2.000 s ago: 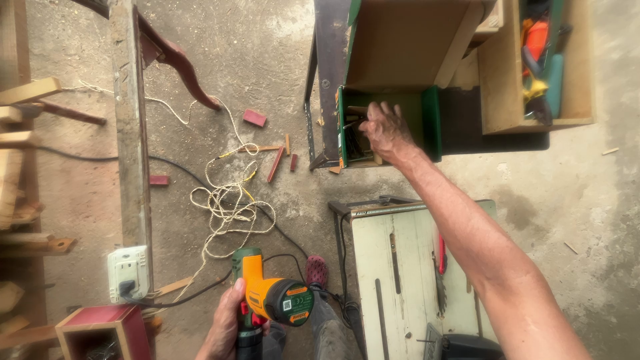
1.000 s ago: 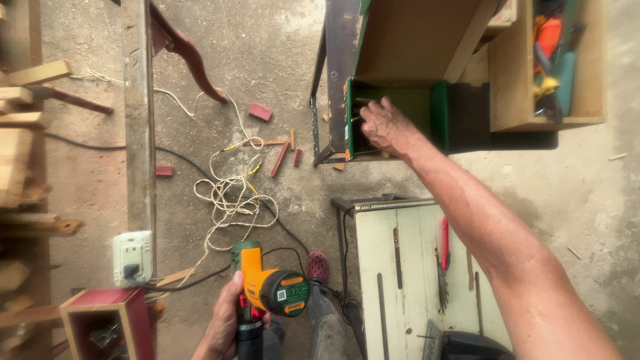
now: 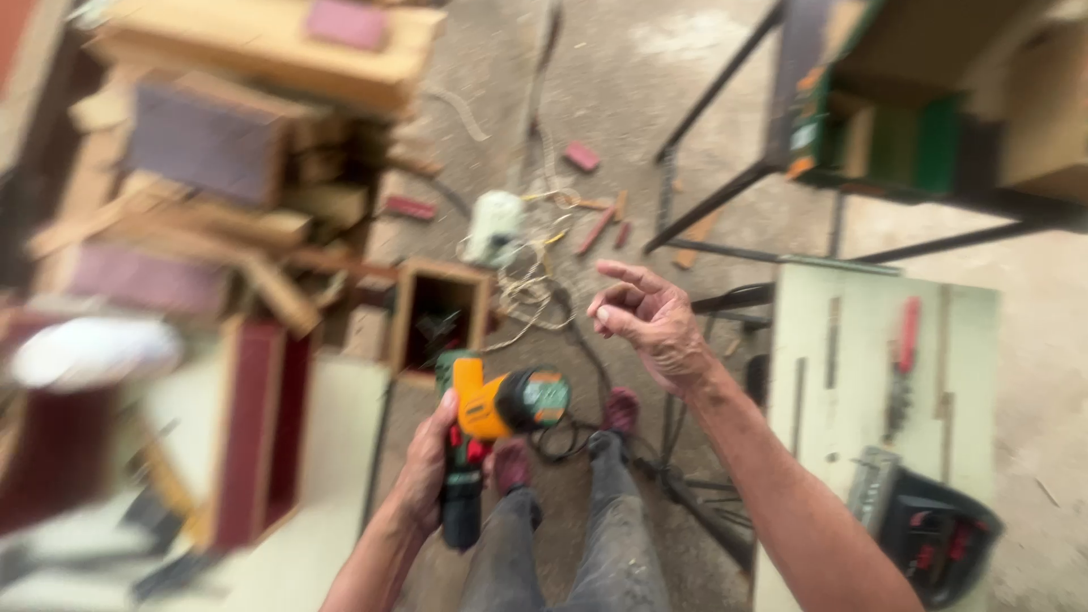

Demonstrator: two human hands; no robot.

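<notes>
My left hand (image 3: 431, 463) is closed around the handle of a yellow and green handheld power tool (image 3: 489, 404), which has a red trigger and a black lower end. The tool's round black head points right, toward my other hand. Raised above the floor, my right hand (image 3: 642, 319) has its fingers curled and the thumb near them. Blur hides whether something small is between its fingertips. A small open wooden box (image 3: 404, 319) with metal pieces inside lies just beyond the tool. At the upper right, a green-walled box (image 3: 939, 144) rests on a dark metal frame.
Wood offcuts (image 3: 212, 212) are piled at the left, above a pale work surface (image 3: 340, 442) with a dark red wooden box (image 3: 246, 433). A power strip (image 3: 495, 225) and tangled cord (image 3: 527, 293) lie ahead. At the right, a slotted pale tabletop (image 3: 884, 340) holds a red-handled tool (image 3: 908, 336) and a black tool (image 3: 943, 531).
My right hand has come out of the green box and back toward the power tool, its fingers now curled. My left hand still grips the tool. The view has swung left.
</notes>
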